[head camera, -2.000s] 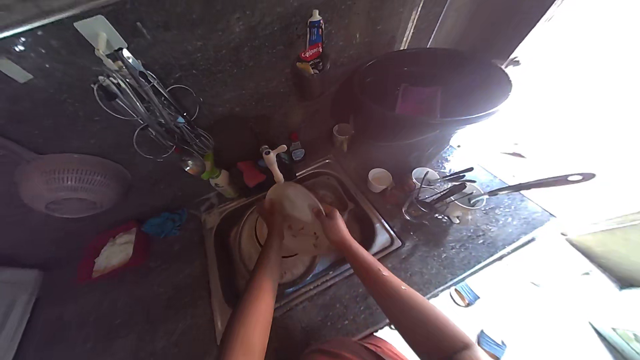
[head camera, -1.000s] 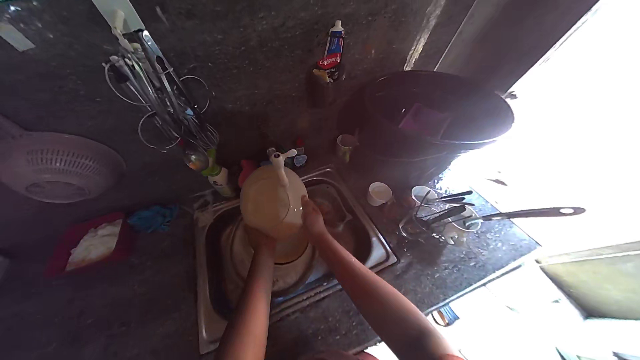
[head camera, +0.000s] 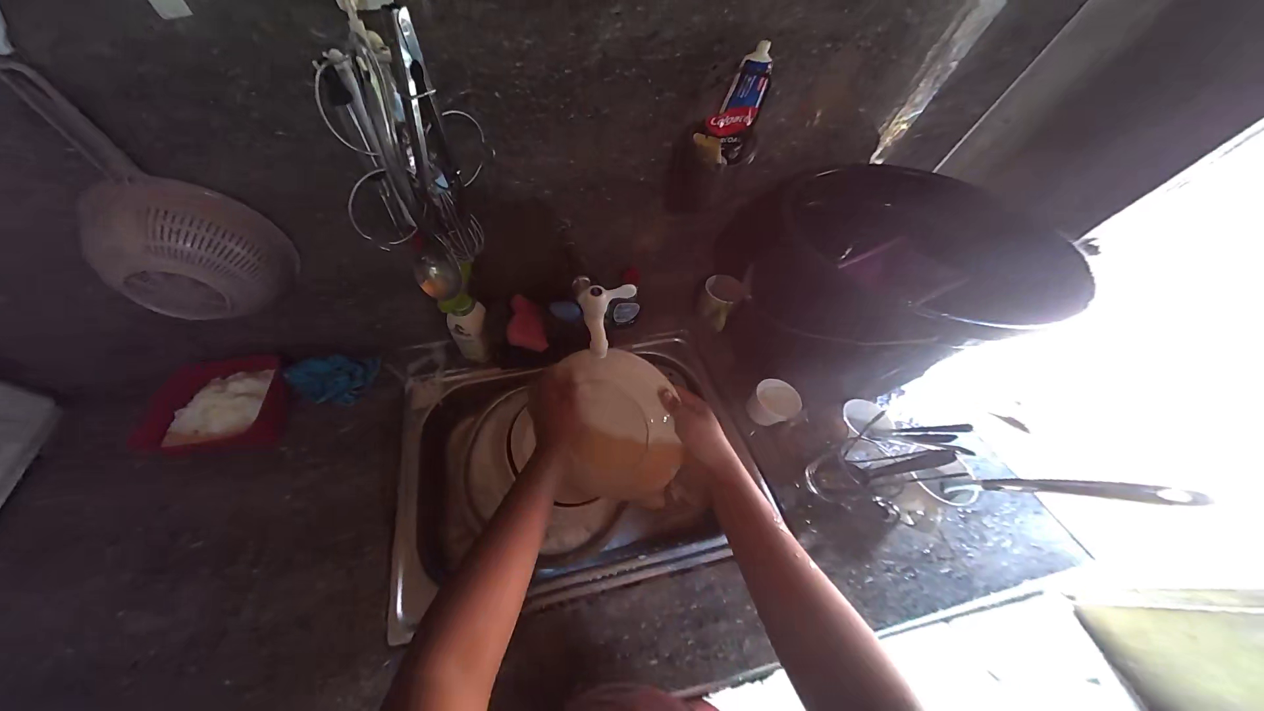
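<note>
A pale round plate is held between both hands over the metal sink, just below the spout of the white tap. My left hand grips the plate's left side. On its right side my right hand holds the rim, thumb on the near face. Beneath them, more round dishes lie in the basin, partly hidden by the plate and my forearms.
Right of the sink are a white cup, cups with cutlery, a long-handled utensil and a large black tub. Left are a red tray, a blue cloth and a dish-soap bottle. A colander and utensils hang behind.
The plate, tilted upright against the tap one second ago, now lies lower and flatter below the spout. Both hands stay on it.
</note>
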